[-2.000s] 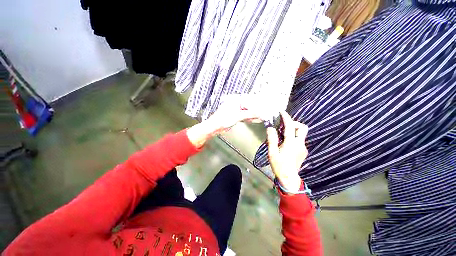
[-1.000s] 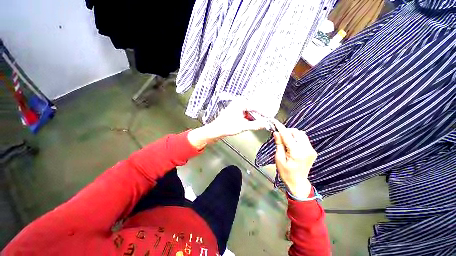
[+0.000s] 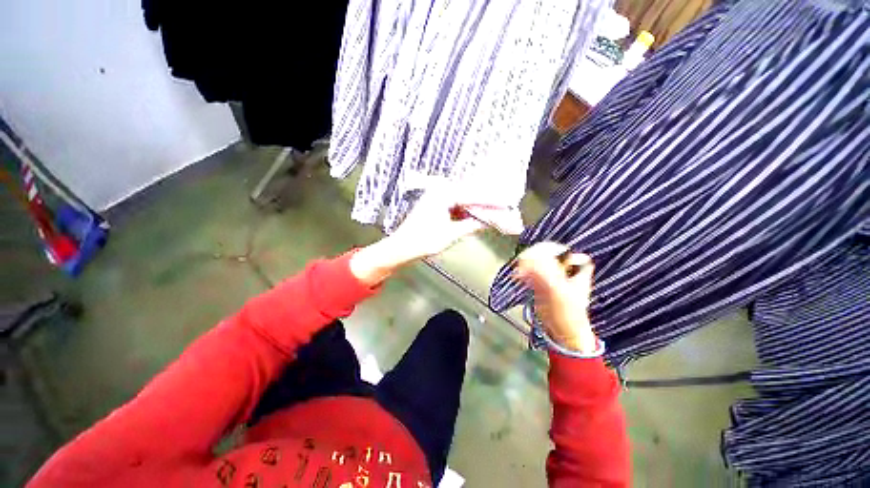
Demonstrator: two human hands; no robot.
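Observation:
The light striped garment [image 3: 477,105] hangs at top centre, partly washed out to white. My left hand [image 3: 429,229] pinches its lower edge, with a small red spot showing at the fingers. A pale bunched end of the cloth sticks out to the right of the fingertips. My right hand [image 3: 558,286] is just right of and below that end, apart from it, with fingers curled. A small dark thing [image 3: 574,265], perhaps thread snips, shows among its fingers, mostly hidden. No loose thread can be made out.
Dark striped garments [image 3: 696,200] fill the right side, close to my right hand. Black garments [image 3: 258,67] hang upper left. A thin metal rack bar [image 3: 472,293] runs low below my hands. A bottle with a yellow cap [image 3: 639,48] stands at the back. A white panel [image 3: 105,95] is at left.
My right hand has moved off the cloth end, down and slightly right, after its fingertips met the left hand's. The left hand keeps its pinch, shifted slightly left.

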